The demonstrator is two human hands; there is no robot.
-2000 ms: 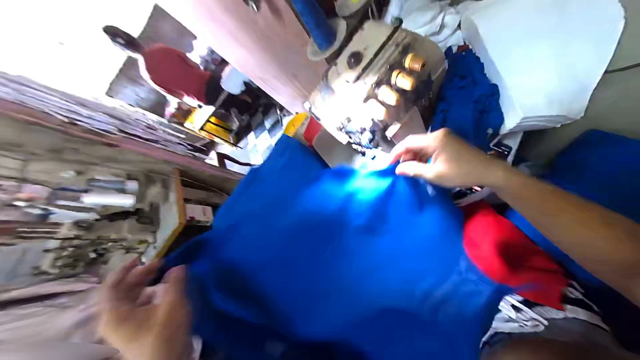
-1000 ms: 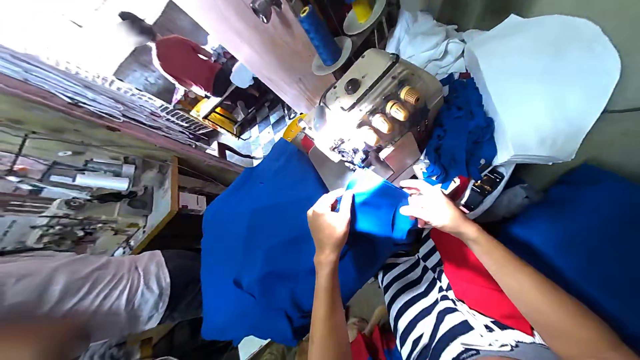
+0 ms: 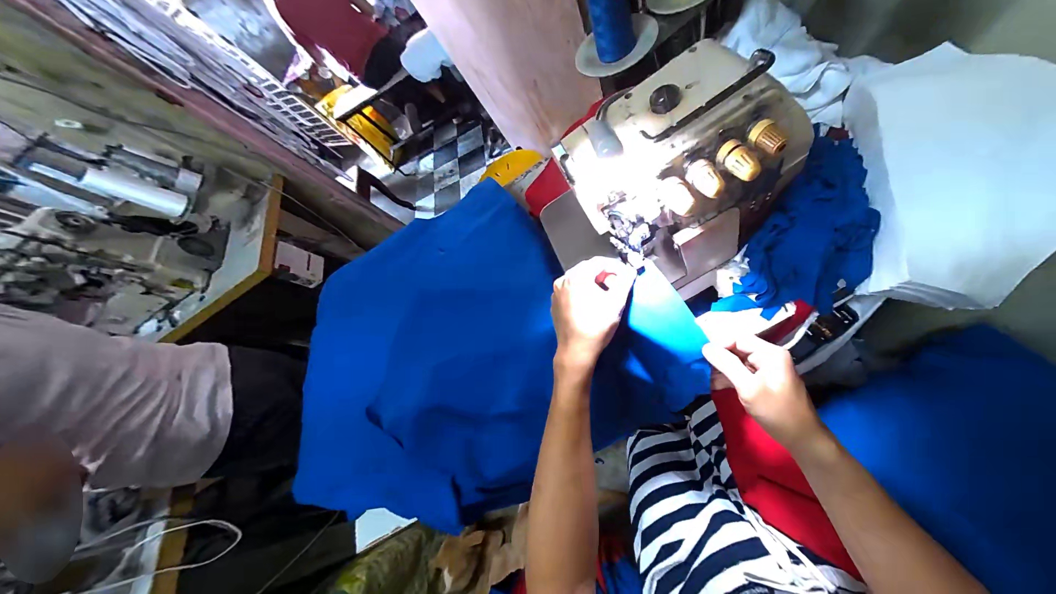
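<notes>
A large piece of blue fabric (image 3: pixel 429 330) spreads across the work surface and hangs down to the left. My left hand (image 3: pixel 590 305) pinches its edge close to the needle area of an overlock sewing machine (image 3: pixel 693 157), whose lamp lights the cloth brightly. To the right, my right hand (image 3: pixel 755 371) grips the edge of the same fabric between thumb and fingers, holding that part stretched between both hands. Yellow tension knobs (image 3: pixel 738 159) line the machine's front. The exact spot where cloth meets the presser foot is hidden by glare and fingers.
Bunched blue cloth (image 3: pixel 817 231) lies right of the machine, beside a stack of white sheets (image 3: pixel 957 173). More blue fabric (image 3: pixel 957 445) is at lower right. A blue thread cone (image 3: pixel 612 29) stands behind. At left are a person in a pale shirt (image 3: pixel 115 396) and another sewing machine (image 3: pixel 91 247).
Two seconds ago my left hand was far left, apart from the machine; it is now at the fabric edge by the needle area. Since one second ago, both hands have stayed on the cloth.
</notes>
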